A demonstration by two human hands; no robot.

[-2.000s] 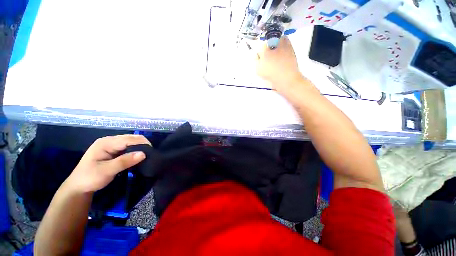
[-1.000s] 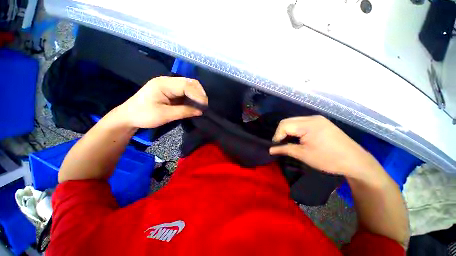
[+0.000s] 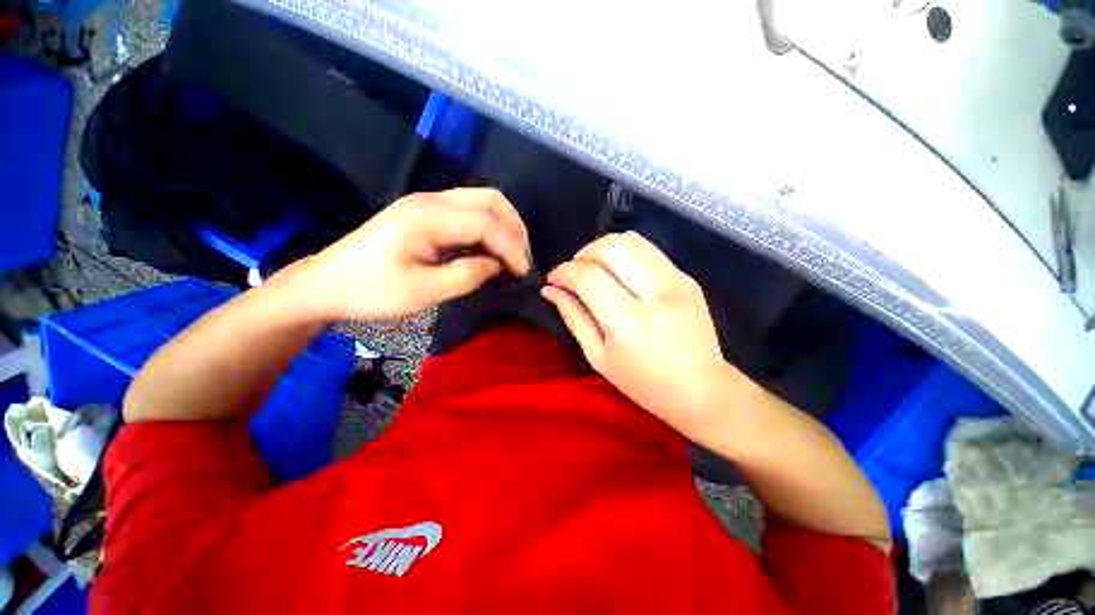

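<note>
A black fabric piece (image 3: 480, 315) is gathered over the wearer's lap, against the red top. My left hand (image 3: 450, 250) pinches its upper edge between thumb and fingers. My right hand (image 3: 630, 306) is close beside it, fingertips on the same edge. The fingertips of both hands nearly meet, and the gripped part of the fabric is mostly hidden by them.
The white table (image 3: 672, 84) with its ruler edge (image 3: 588, 142) runs diagonally beyond my hands. A black pad (image 3: 1071, 114) and silver snips (image 3: 1063, 238) lie at far right. Blue bins (image 3: 114, 342) stand left; cream cloth (image 3: 1021, 511) lies right.
The view has turned from the machine down to the lap. My right hand has left the machine bed and taken the fabric; both hands have since moved together along its edge.
</note>
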